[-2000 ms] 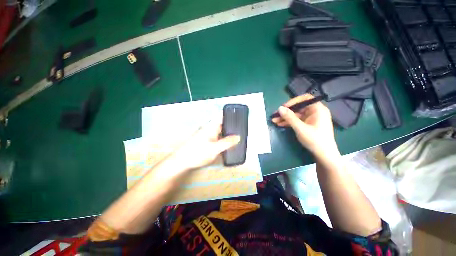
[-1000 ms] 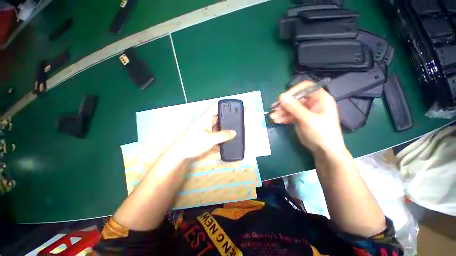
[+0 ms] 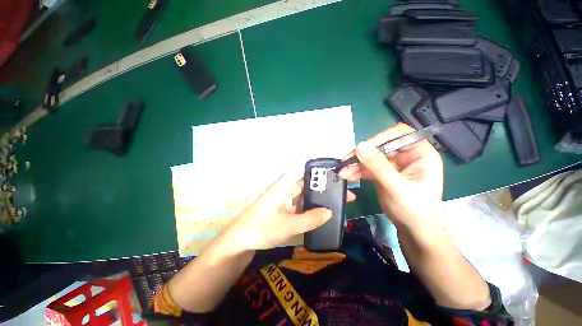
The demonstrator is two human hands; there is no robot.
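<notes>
My left hand (image 3: 281, 213) holds a black phone case (image 3: 325, 219) upright over the front edge of the sheets, thumb across its face. A pale camera plate (image 3: 318, 179) with dark holes shows at the case's upper left. My right hand (image 3: 405, 172) holds dark tweezers (image 3: 411, 138) like a pen, their tip near the case's top right corner. Whether the tip touches the case, or holds anything, I cannot tell. A white sheet (image 3: 255, 143) and a tan patterned sheet (image 3: 204, 213) lie under my left hand.
Black cases are piled (image 3: 442, 63) at the upper right. A glossy black gridded block (image 3: 565, 70) stands at the far right edge. Loose cases (image 3: 198, 79) lie at the left. Gold-coloured parts (image 3: 11, 172) are at the far left. A red stool (image 3: 96, 302) shows below.
The case has moved down and right, nearer my body, and a pale camera plate now shows on it. The tweezer tip has come to the case's top.
</notes>
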